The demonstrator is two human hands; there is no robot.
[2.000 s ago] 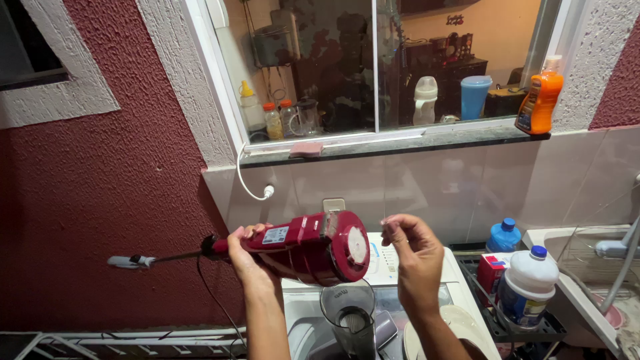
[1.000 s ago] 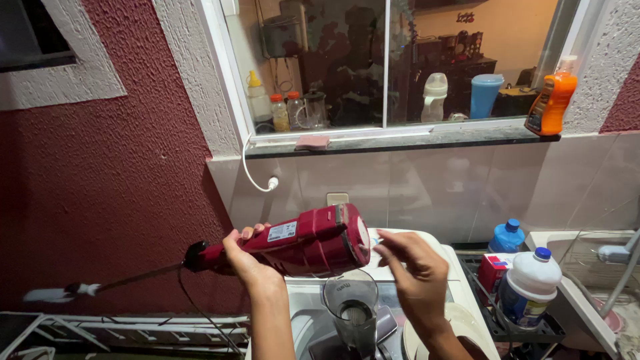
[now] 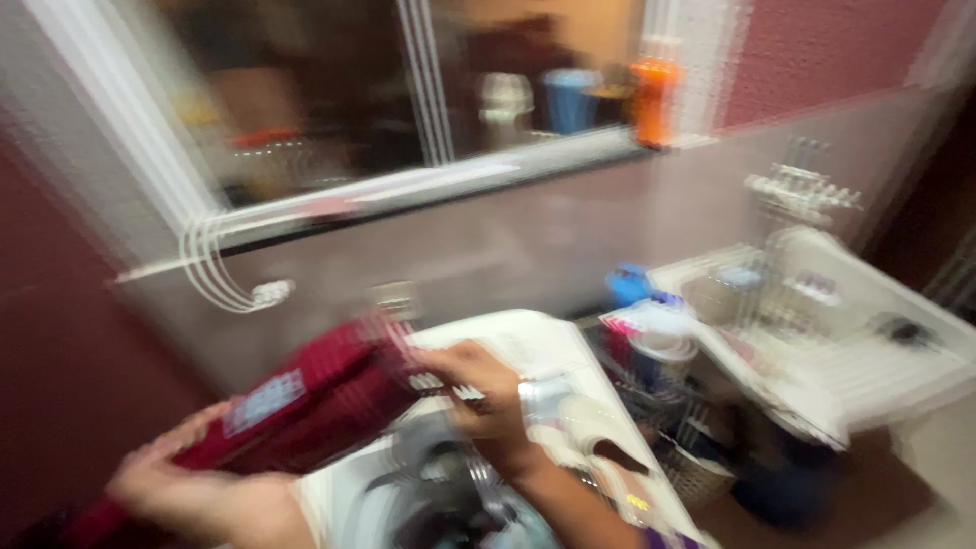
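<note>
The frame of now is strongly blurred. My left hand (image 3: pixel 191 473) holds the red body of a corded handheld appliance (image 3: pixel 328 396), possibly a stick vacuum cleaner's motor unit, which slants up to the right with a label on its side. At its upper right end is my right hand (image 3: pixel 484 396), its fingers against or just beside the end face; whether they grip anything is hidden by blur. Below both hands, a dark or see-through container (image 3: pixel 442 450) shows on the white washing machine (image 3: pixel 526 328), with pale dishes or parts (image 3: pixel 587 419) to its right.
A window with a stone sill (image 3: pixel 457 187) runs behind, an orange bottle (image 3: pixel 656 99) at its right. A white cable (image 3: pixel 202 267) hangs to a wall plug. Right of the machine stand a blue-topped bottle (image 3: pixel 629 282), other containers and a white laundry sink (image 3: pixel 877 381).
The view has swung right, bringing more of the sink in. My right hand, apart from the appliance's end two seconds ago, is now at or beside it. My left hand still holds the body.
</note>
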